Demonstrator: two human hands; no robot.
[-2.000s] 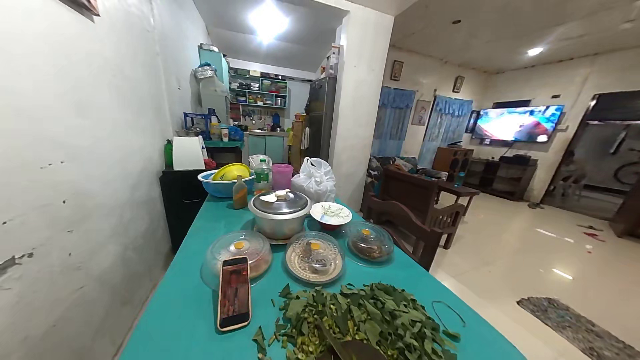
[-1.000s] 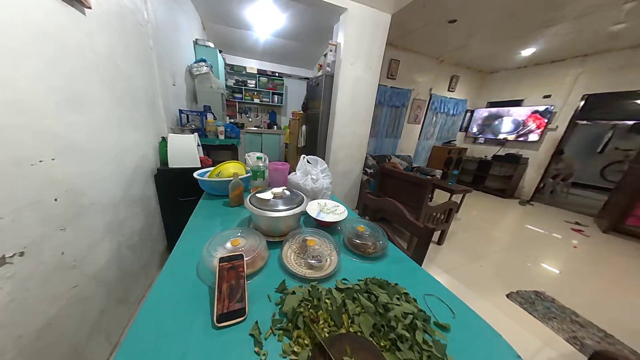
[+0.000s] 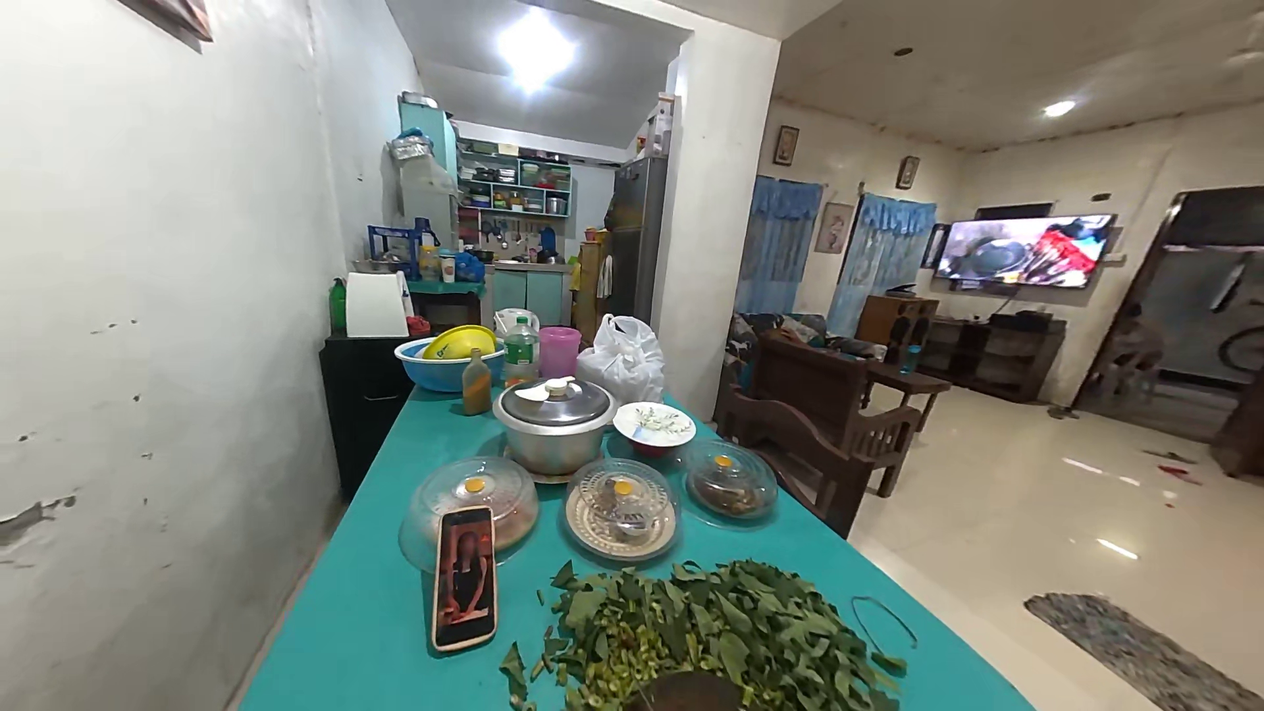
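Neither my left hand nor my right hand shows in the head view. A heap of green leaves and cut stems [image 3: 731,632] lies on the teal tabletop at the bottom centre. At its lower edge is a dark rounded thing [image 3: 686,691], cut off by the frame; I cannot tell what it is. Left of the heap, a smartphone [image 3: 465,583] leans upright against a clear domed food cover [image 3: 474,499]. Two more clear covers, one in the middle [image 3: 622,509] and one on the right [image 3: 731,479], stand over dishes. A thin loop of cord or stem [image 3: 886,622] lies right of the leaves.
Behind the covers stand a lidded metal pot [image 3: 555,434], a white plate on a bowl [image 3: 655,425], a glass bottle [image 3: 476,385], a blue basin [image 3: 434,370], a pink container [image 3: 560,351] and a white plastic bag [image 3: 624,355]. A wooden chair [image 3: 790,434] is at the table's right edge.
The dark rounded thing at the heap's lower edge has changed position and outline. The picture on the television differs from two seconds ago. The phone, covers and pot have stayed put.
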